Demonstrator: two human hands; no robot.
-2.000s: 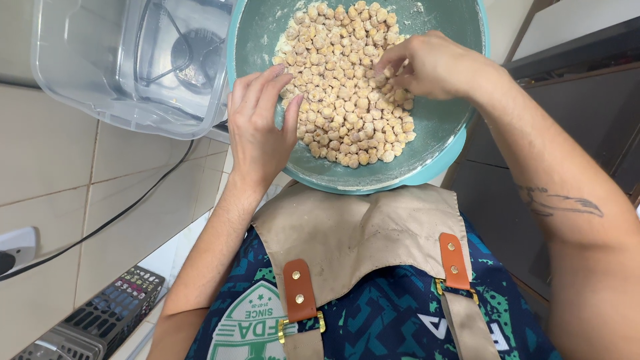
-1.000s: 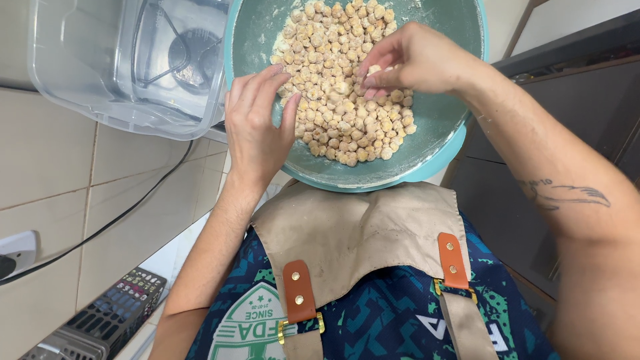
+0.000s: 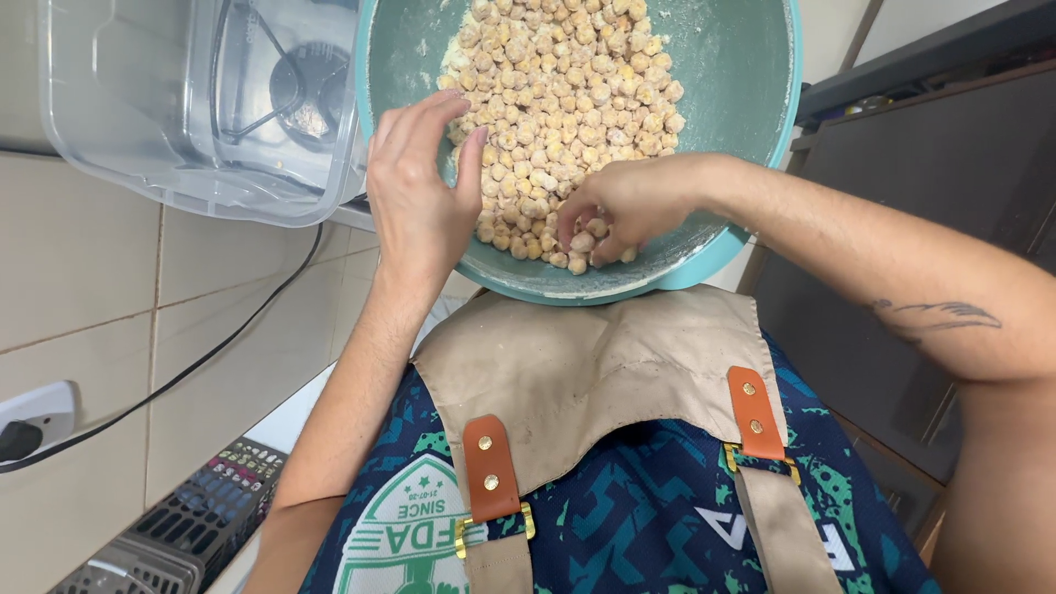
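A teal plastic bowl (image 3: 726,74) holds a heap of small round balls coated in pale flour (image 3: 569,91), possibly chickpeas or dough bits. My left hand (image 3: 425,177) rests over the bowl's left side, fingers apart, its fingertips near the heap's edge and nothing held. At the lower part of the heap, my right hand (image 3: 623,206) reaches in with curled fingers around a few of the balls. The bowl's near rim is against the beige apron (image 3: 594,355).
A clear plastic container (image 3: 190,186) stands left of the bowl, above a stove burner grate. A black cord (image 3: 223,346) runs along the tiled wall from a socket (image 3: 41,421). Perforated plastic baskets (image 3: 198,511) are at lower left, dark cabinets (image 3: 924,165) at right.
My right hand has moved from the upper right of the heap down to its near edge. My left hand remains at the bowl's left side.
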